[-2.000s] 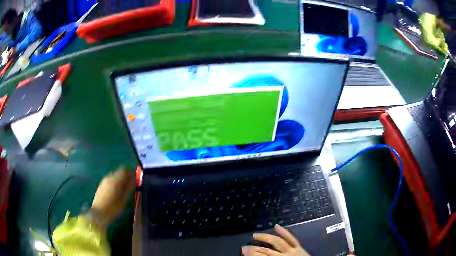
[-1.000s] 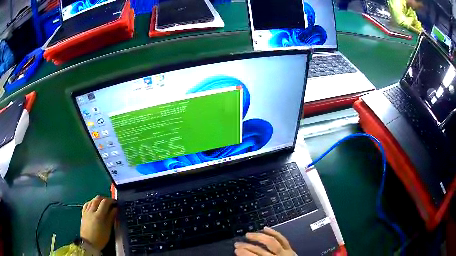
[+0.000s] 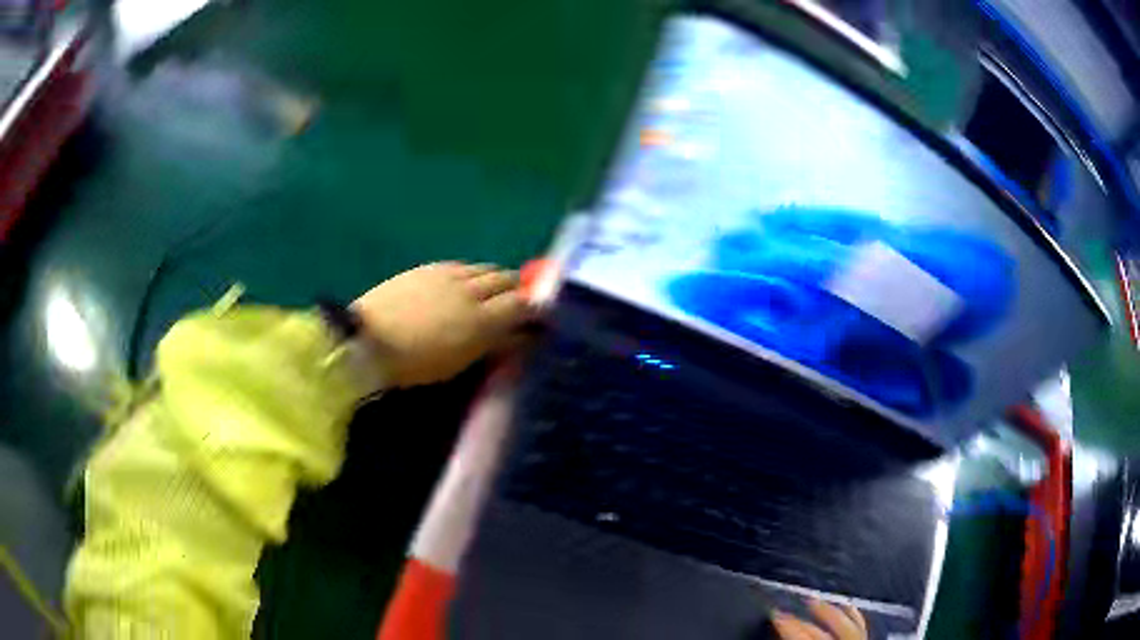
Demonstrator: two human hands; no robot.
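Note:
The open laptop [image 3: 725,500] sits tilted in the blurred view, its black keyboard facing me. Its screen [image 3: 800,188] shows the blue swirl wallpaper and a small pale window; no green window shows. My left hand [image 3: 438,321], in a yellow sleeve, has its fingers at the laptop's left edge near the hinge; whether they grip a plug or cable is hidden. My right hand [image 3: 821,620] is cut off by the bottom edge; only fingers show, low on the palm rest, with nothing seen in them. A red tray [image 3: 419,603] and white sheet [image 3: 454,500] show under the laptop's left side.
The green bench [image 3: 413,125] lies beyond my left hand. A thin dark cable [image 3: 153,281] curves faintly at the left. Another red tray [image 3: 1045,525] stands at the right, with a blurred blue cable near it. Another laptop [image 3: 1019,125] is at the upper right.
The view has swung left and tilted, so the laptop appears further right. The green pass window is gone from the screen and a small pale window shows. My left hand remains at the laptop's left edge.

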